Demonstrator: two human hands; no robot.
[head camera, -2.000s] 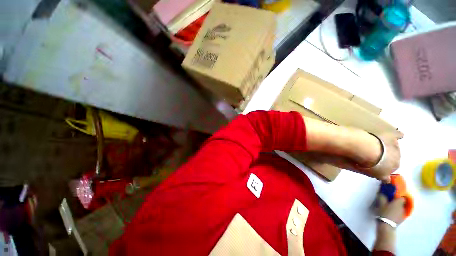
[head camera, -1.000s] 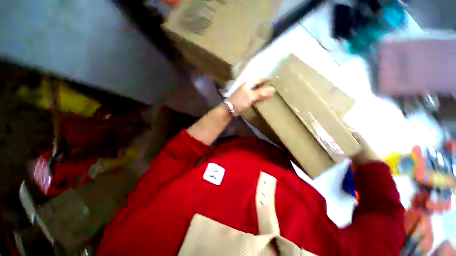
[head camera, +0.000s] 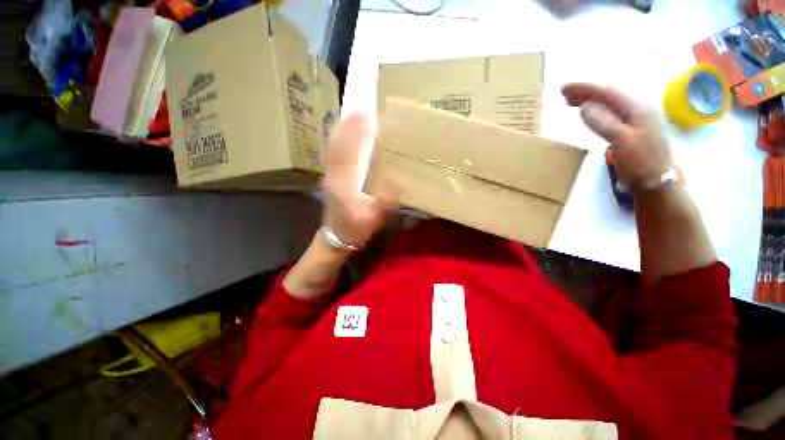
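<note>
A small brown carton (head camera: 478, 176) lies closed near the table's front edge, its seam side up with shiny tape marks. A flat printed blank (head camera: 503, 73) lies partly under and behind it. My left hand (head camera: 351, 185) is blurred, open and upright at the carton's left end; whether it touches is unclear. My right hand (head camera: 627, 142) is open, apart from the carton on its right, above the table. A blue and orange tape gun (head camera: 618, 182) lies beneath it, partly hidden by the hand and wrist.
A larger printed carton (head camera: 228, 103) stands at the left beside a pink book (head camera: 123, 73). A yellow tape roll (head camera: 698, 94) and orange-and-black packages (head camera: 753, 56) are on the white table (head camera: 706, 206) at the right. A yellow item (head camera: 176, 335) is low at the left.
The view has turned and the carton now lies more crosswise. My right hand has moved off the carton. My left hand no longer grips its edge. The tape gun, held two seconds ago, now lies down.
</note>
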